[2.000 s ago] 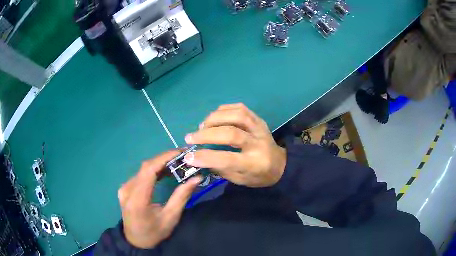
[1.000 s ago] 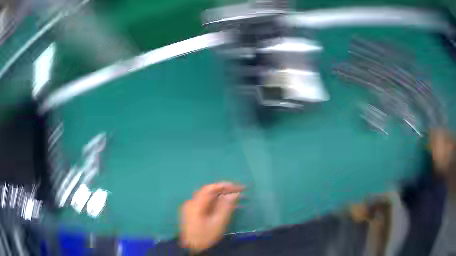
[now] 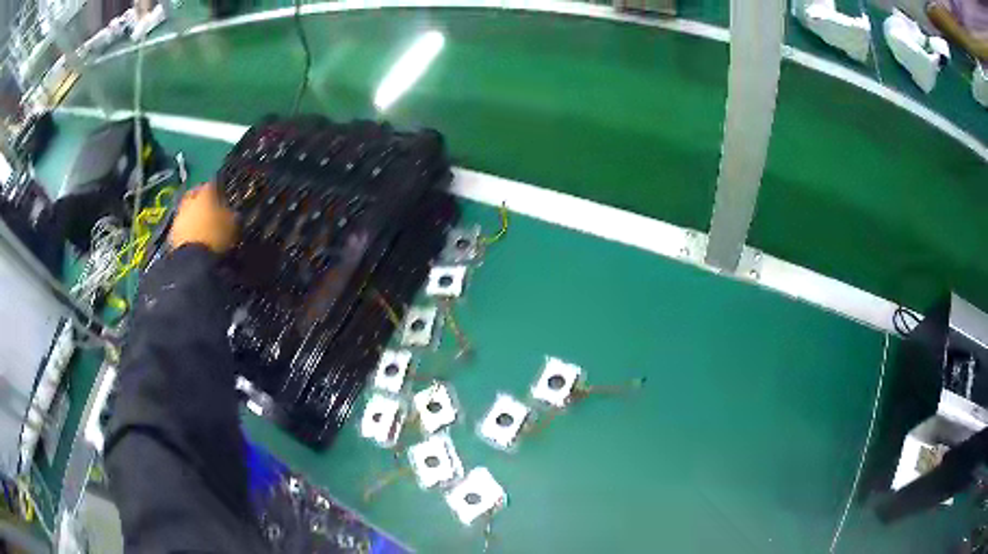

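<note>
My left hand (image 3: 204, 220) is at the far left edge of a stack of black parts trays (image 3: 325, 216); its fingers are partly hidden and blurred, so I cannot tell whether it holds anything. Several square white cover plates (image 3: 436, 462) with round dark centres lie on the green mat to the right of the trays, some with thin lead wires trailing. My right hand is out of the picture.
The screw feeder (image 3: 923, 460) and black screwdriver (image 3: 934, 476) are at the right edge. A blue bin (image 3: 265, 473) with small dark parts is below the trays. A metal post (image 3: 745, 141) stands at the white rail. Yellow and white cables (image 3: 135, 249) lie at the left.
The view has swung left to the trays. My left hand has moved from the bench front to the trays. My right hand has left the picture. The module held earlier is no longer seen.
</note>
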